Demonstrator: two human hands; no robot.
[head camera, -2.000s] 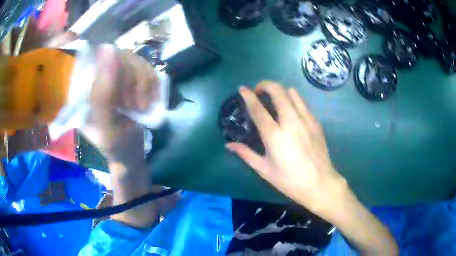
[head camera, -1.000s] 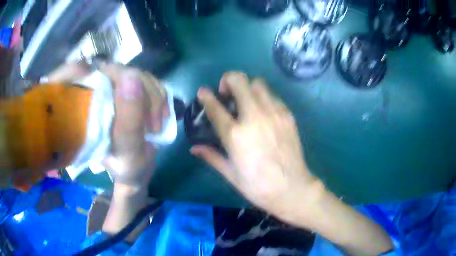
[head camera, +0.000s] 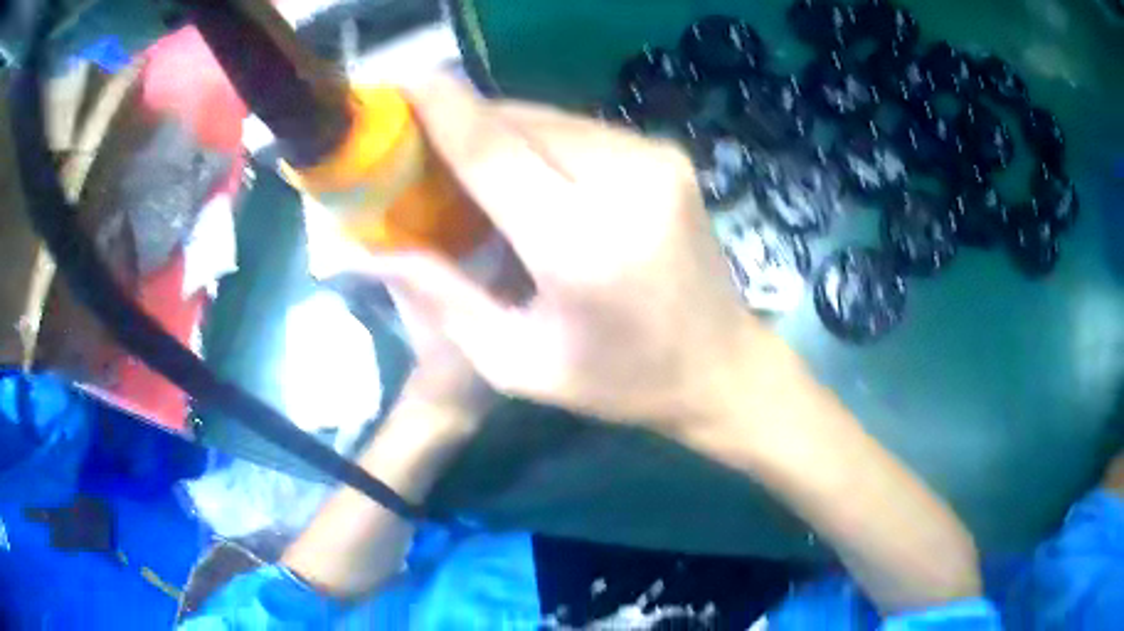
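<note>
The electric screwdriver (head camera: 388, 160), orange with a dark rear end, stands tilted left of centre. My right hand (head camera: 604, 259) is closed around its lower part, blurred. My left hand (head camera: 431, 327) is behind and below it, mostly hidden, so its hold on the tool cannot be told. The bit end is hidden by the hands. Many round black housings (head camera: 859, 293) lie on the green work surface (head camera: 974, 394) at the upper right. No housing shows under my hands.
The thick black cord (head camera: 185, 370) curves down the left side to my left forearm. Red surface (head camera: 166, 302) and cardboard (head camera: 62, 160) are at the left. A bright white patch (head camera: 330, 358) lies beside my left forearm. Blue clothing (head camera: 74, 493) is at the lower left.
My right hand has left the housing and moved up-left onto the screwdriver. The screwdriver has swung from lying sideways to rear end up. The view has shifted, showing more housings.
</note>
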